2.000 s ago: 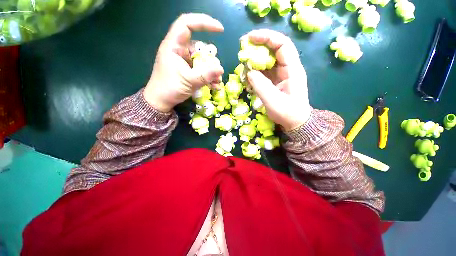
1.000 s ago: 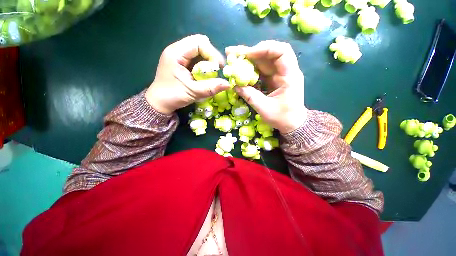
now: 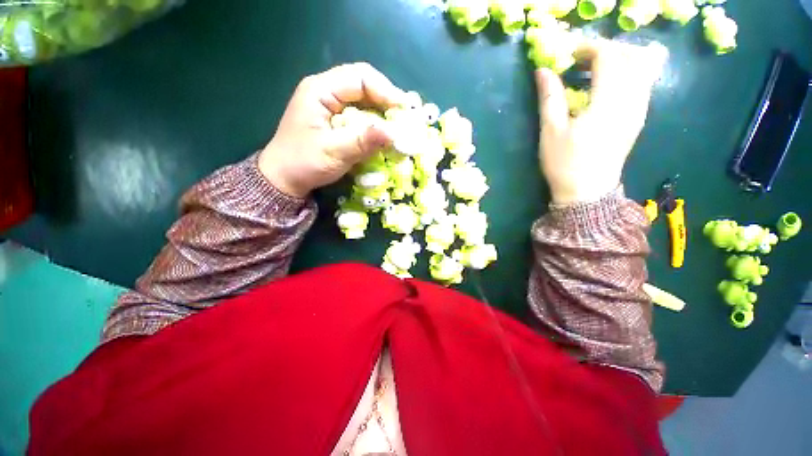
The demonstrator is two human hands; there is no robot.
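My left hand holds a lime green toy figure between thumb and fingers, at the upper left of a loose pile of knobbly green figures with white eyes. Glare washes out part of the pile. My right hand is away to the right, over the table below another group of green parts. Its thumb and finger are beside a green part, and a bit of green shows inside the curve of the hand. Whether it grips either cannot be told.
Yellow-handled nippers and a pale yellow stick lie right of my right sleeve. Several green figures form a cluster near the right edge. A black phone lies upper right. A clear bag of green parts is upper left, a red crate below it.
My right hand has left the figure it held near the pile and moved right and up to the other group. My left hand stays at the pile with a figure. The view has shifted slightly.
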